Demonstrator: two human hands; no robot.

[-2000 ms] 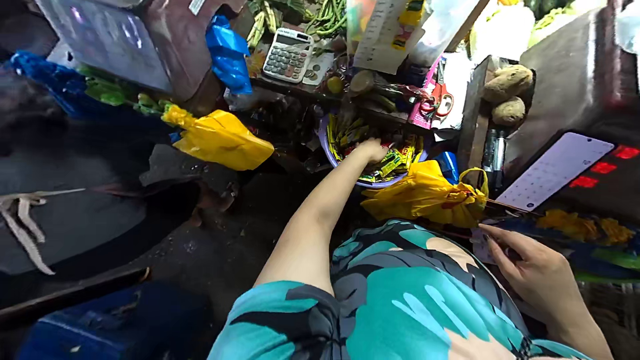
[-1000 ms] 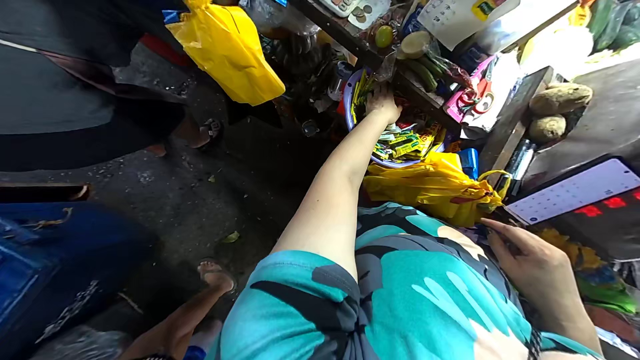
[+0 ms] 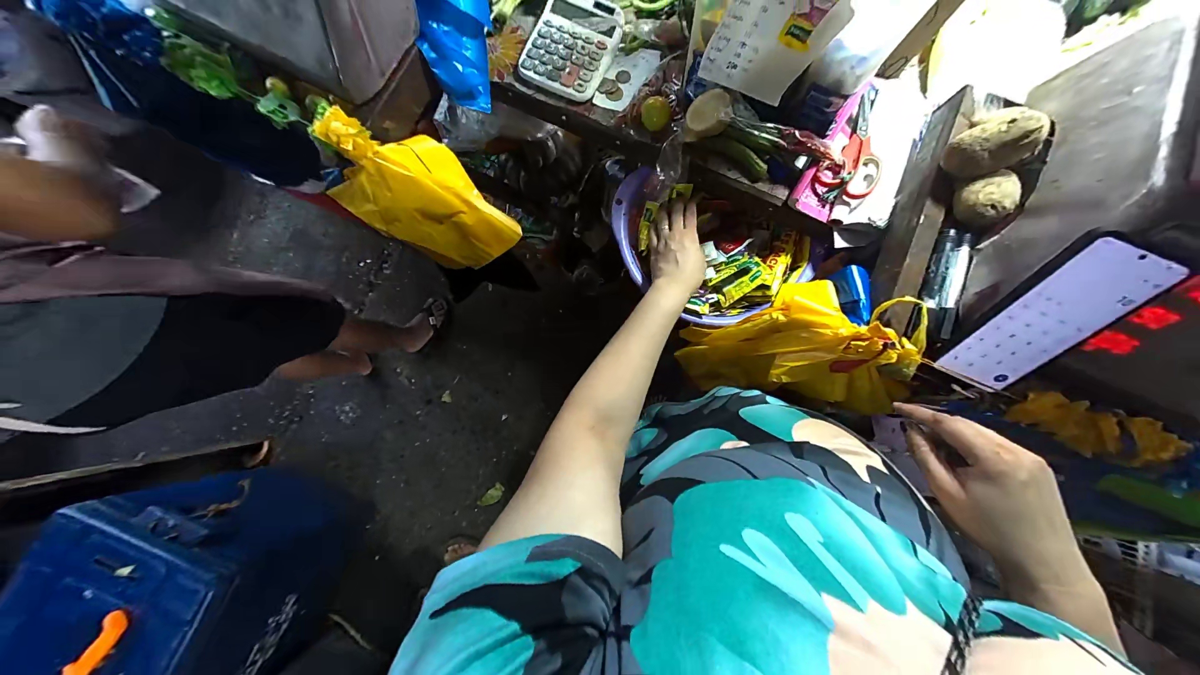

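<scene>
My left hand [image 3: 677, 248] reaches into a purple plastic basin [image 3: 630, 246] of small packets. Its fingers are extended over a yellow-green sachet at the basin's left side; no grip is visible. More yellow and green sachets [image 3: 739, 279] lie right of the hand. A yellow plastic bag [image 3: 797, 342] sits against the basin's near side. My right hand [image 3: 994, 478] is beside my body at the right, thumb and index finger close together on a pale, paper-like piece [image 3: 892, 433]; the palm side is hidden.
A calculator [image 3: 570, 47], coins [image 3: 614, 86], red-handled scissors [image 3: 855, 169] and brown tubers [image 3: 996, 150] lie beyond the basin. A phone [image 3: 1069, 309] stands at right. Another yellow bag [image 3: 427, 202] hangs left. A person's legs [image 3: 375, 342] and a blue box [image 3: 141, 562] are at left.
My left hand has moved from the middle of the basin to its left side, its fingers now stretched out. The right hand stays beside my body. The view has shifted between frames.
</scene>
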